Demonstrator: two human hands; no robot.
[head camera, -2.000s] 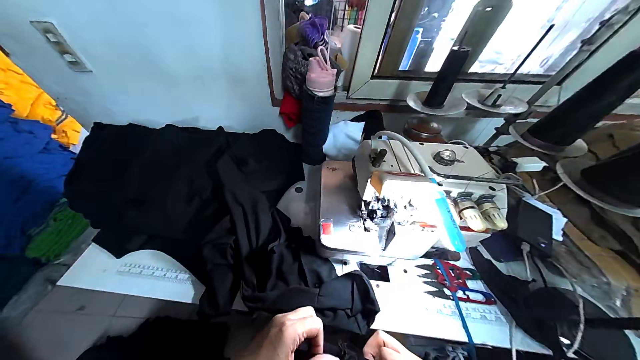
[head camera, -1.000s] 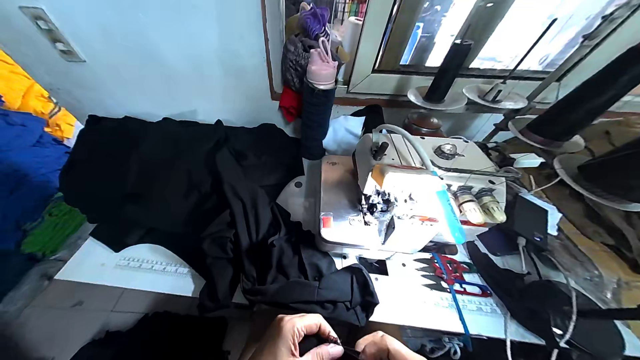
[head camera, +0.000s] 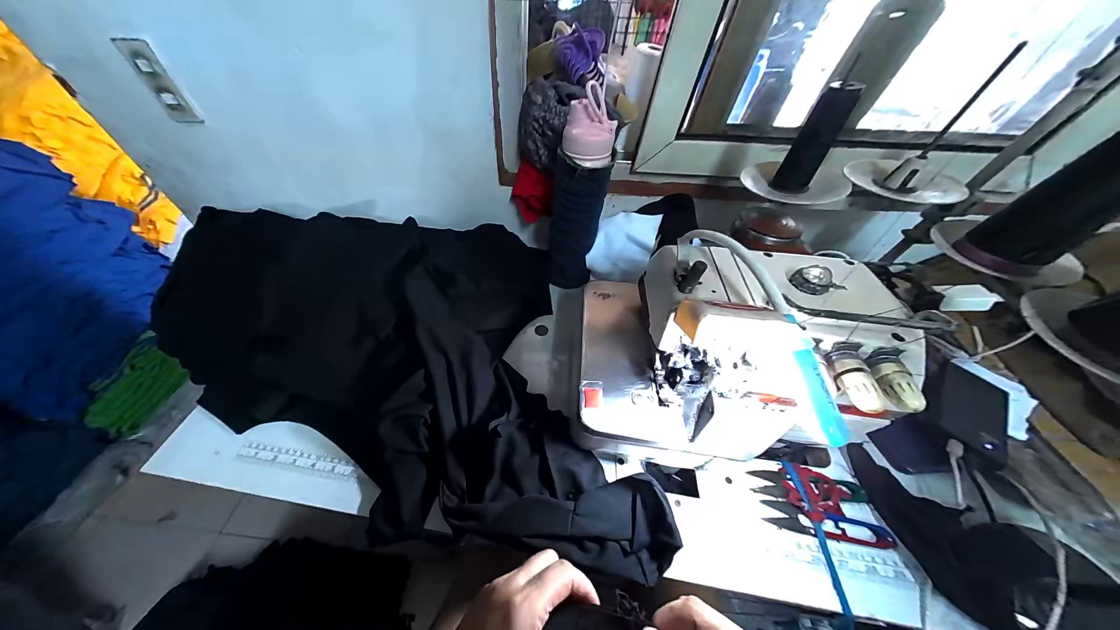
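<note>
At the bottom edge of the view, my left hand (head camera: 529, 595) grips a piece of black fabric (head camera: 595, 616), thumb and fingers closed on it. Close to its right, my right hand (head camera: 693, 614) pinches the same fabric; most of that hand is cut off by the frame. Just above both hands lies a crumpled black garment (head camera: 525, 472), which hangs over the table's front edge. Behind it, to the right, stands an overlock sewing machine (head camera: 726, 376) with a metal plate on its left side.
Several thread snips (head camera: 809, 499) with red and blue handles lie right of the machine's front. Black cloth (head camera: 289, 306) covers the table's left part. Thread cones (head camera: 818, 136) stand behind at right. Blue cloth (head camera: 70, 280) is piled at far left, and black cloth (head camera: 289, 586) lies below the table.
Between the first frame and the second, my hands came closer together around the black fabric. Now they are slightly farther apart and lower, both still on it.
</note>
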